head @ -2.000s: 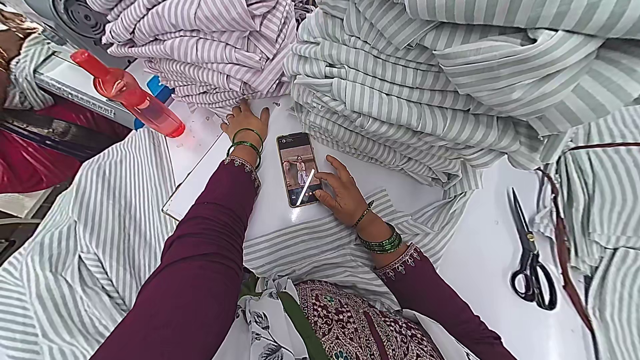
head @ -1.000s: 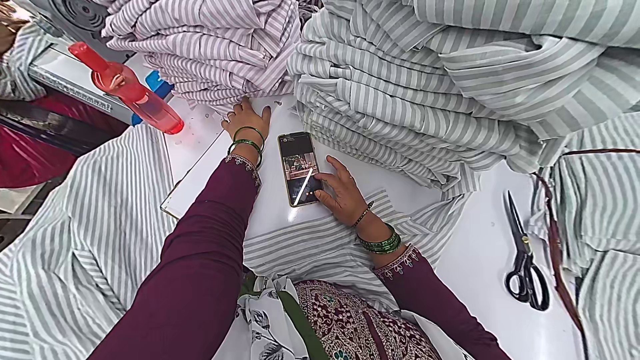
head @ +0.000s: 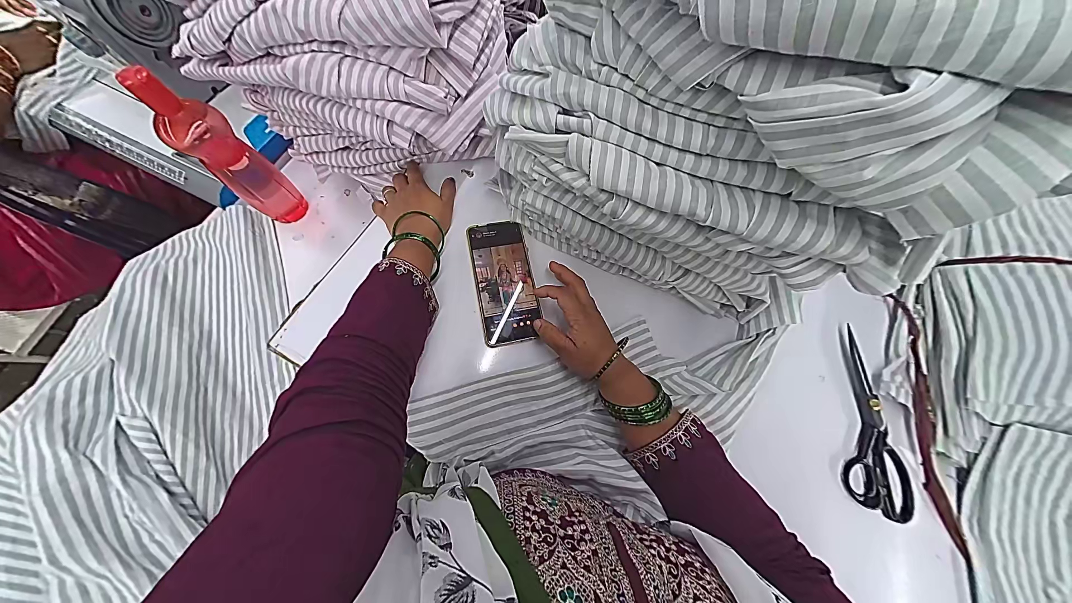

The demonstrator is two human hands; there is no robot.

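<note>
A smartphone (head: 504,285) lies face up on the white table (head: 444,327), its screen lit with a picture. My right hand (head: 578,322) is at the phone's right edge, thumb and a finger at the lower part of the screen; it does not grip the phone. My left hand (head: 416,203) rests palm down on the table above and left of the phone, fingertips by the stack of mauve-and-white striped cloth (head: 368,84). Nothing shows in its spread fingers. Grey-and-white striped fabric (head: 502,410) lies below the phone, under my right wrist.
A tall stack of grey-and-white striped cloth (head: 670,159) stands behind the phone. Black-handled fabric shears (head: 875,427) lie at the right, near more striped cloth (head: 1013,335). At the left a red plastic bottle (head: 213,146) leans over the table. Another person's hand (head: 29,46) shows at upper left.
The picture on the phone screen has changed. Both hands have stayed in nearly the same places.
</note>
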